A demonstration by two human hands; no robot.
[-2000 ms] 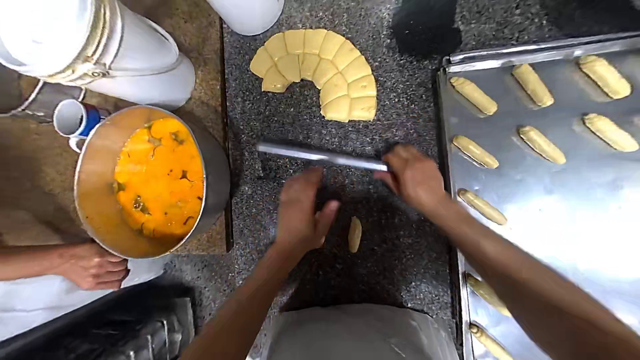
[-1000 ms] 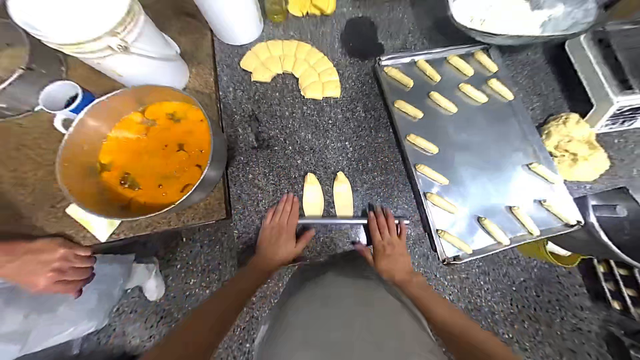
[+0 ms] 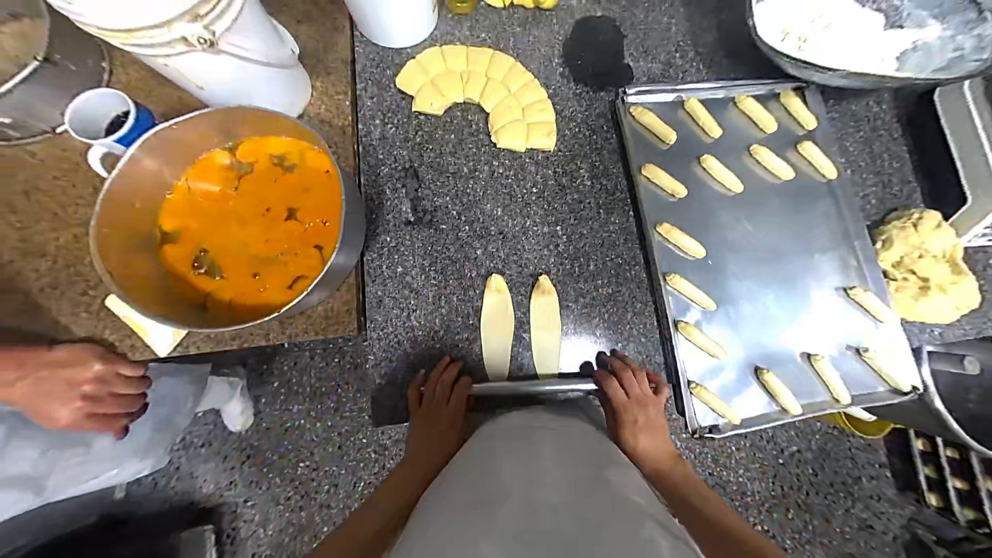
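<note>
A metal rolling rod (image 3: 535, 387) lies level across the near edge of the speckled counter. My left hand (image 3: 440, 399) rests on its left end and my right hand (image 3: 632, 395) on its right end, fingers pointing forward. Two long flat strips of dough, a left one (image 3: 497, 325) and a right one (image 3: 545, 325), run side by side away from the rod, their near ends at it. Farther up, cut dough pieces (image 3: 496, 85) form an arc. To the right, a metal baking tray (image 3: 767, 256) holds several rolled dough pieces along its sides.
At left, a large metal pot (image 3: 353, 232) of orange liquid stands near a mug (image 3: 105, 124) and a white bucket (image 3: 287, 77). Another person's hand (image 3: 85, 387) is at lower left. Right of the tray are a dough lump (image 3: 926, 263) and a bowl of flour (image 3: 821, 74).
Two seconds ago my right hand held the rod at a slant, with one small dough piece on the counter. Now both hands are on the rod. Since one second ago, it has moved nearer my body.
</note>
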